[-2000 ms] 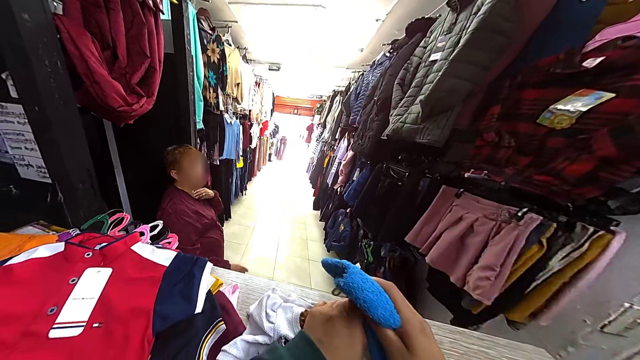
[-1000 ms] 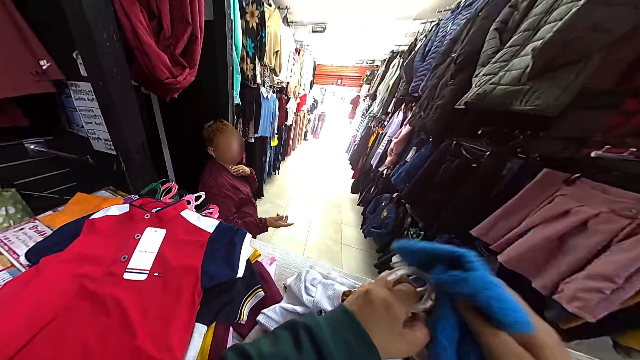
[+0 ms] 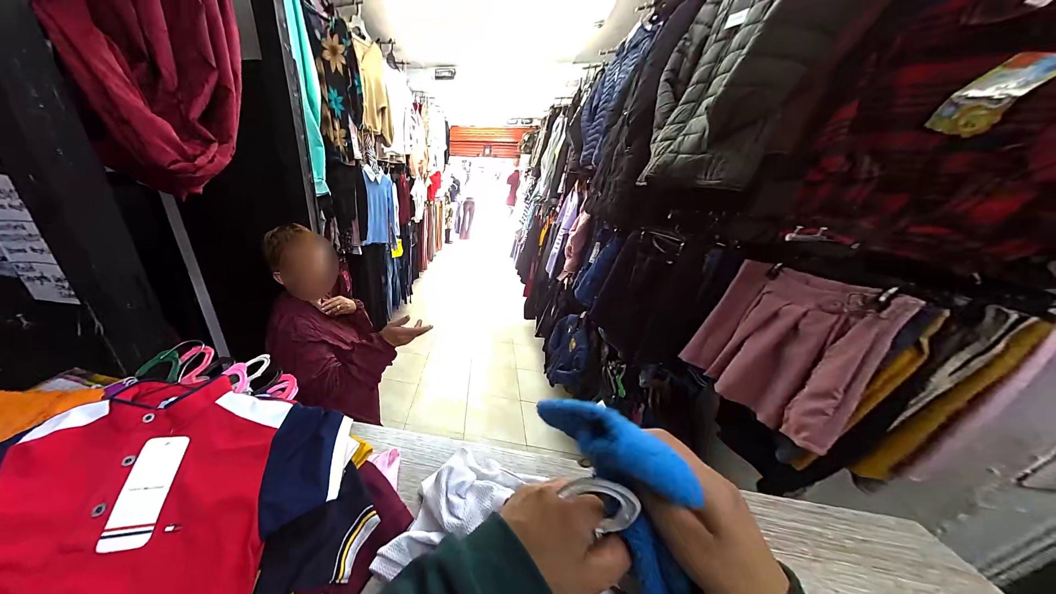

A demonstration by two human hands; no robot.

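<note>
A blue fuzzy cloth item (image 3: 631, 454) is bunched in my right hand (image 3: 714, 528), low in the view and right of centre. My left hand (image 3: 565, 528), in a dark green sleeve, has its fingers through a clear plastic ring (image 3: 606, 499) against the blue cloth. Just left of my hands, a crumpled white textured cloth (image 3: 466, 503) lies on the counter. A red polo shirt (image 3: 74, 495) with navy sleeves and a white tag lies over other garments at the lower left.
The wood-grain counter (image 3: 833, 536) runs across the bottom. Beyond it sits or stands a person in a maroon top (image 3: 322, 355), one palm held out. Racks of clothes flank a tiled aisle (image 3: 470, 388); pink shorts (image 3: 808, 338) hang at right. Pink and green hangers (image 3: 195, 361) lie beside the polo.
The person beyond the counter has extended a hand, palm up. The plastic ring, not visible two seconds ago, shows at my left fingers. The blue cloth has shifted in my hands.
</note>
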